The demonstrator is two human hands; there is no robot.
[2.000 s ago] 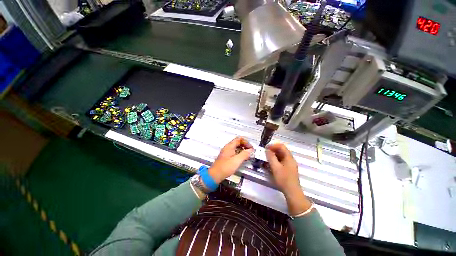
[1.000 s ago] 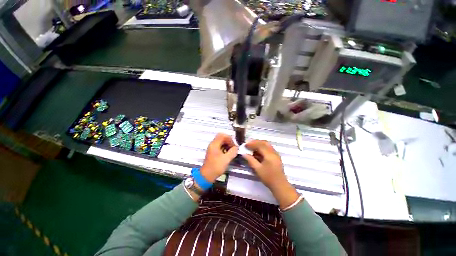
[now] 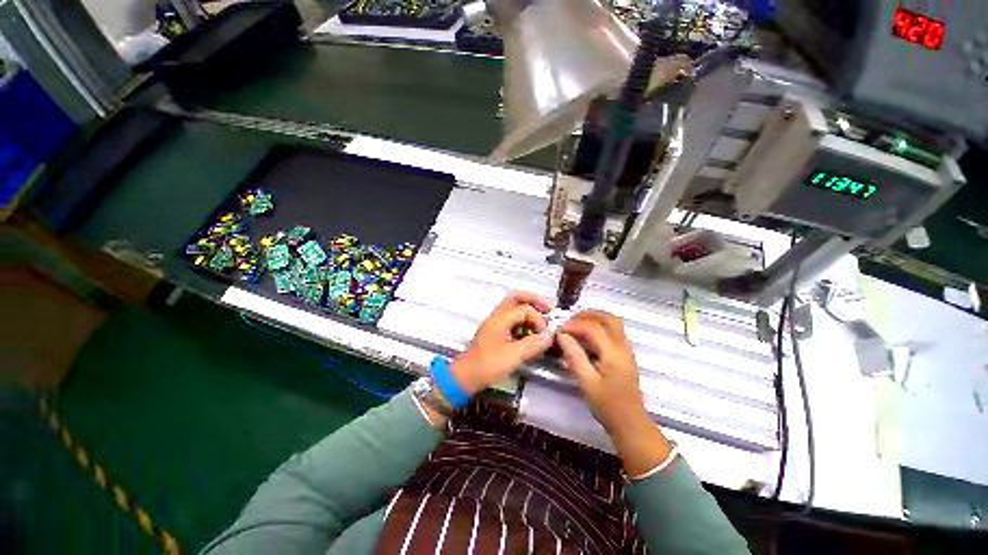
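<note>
My left hand point(image 3: 507, 343), with a blue band at the wrist, pinches a small circuit board point(image 3: 524, 330); a bit of yellow shows between the fingers. My right hand point(image 3: 598, 349) pinches a tiny white part point(image 3: 558, 318) against it. Both hands' fingertips meet just below the soldering iron head point(image 3: 574, 280). The fingers hide most of the board and the jig area beneath. Whether the tip touches the parts I cannot tell.
A black tray point(image 3: 358, 184) holding heaped green boards point(image 3: 311, 260) lies left of the slotted aluminium plate point(image 3: 477, 271). A metal fume hood point(image 3: 558, 71) hangs above. The counter display point(image 3: 843, 184) is at the upper right. Black cables point(image 3: 789, 379) run down the right side.
The camera view swung right and back. The counter now reads 11347 instead of 11346. My fingertips are closer together under the iron than two seconds ago.
</note>
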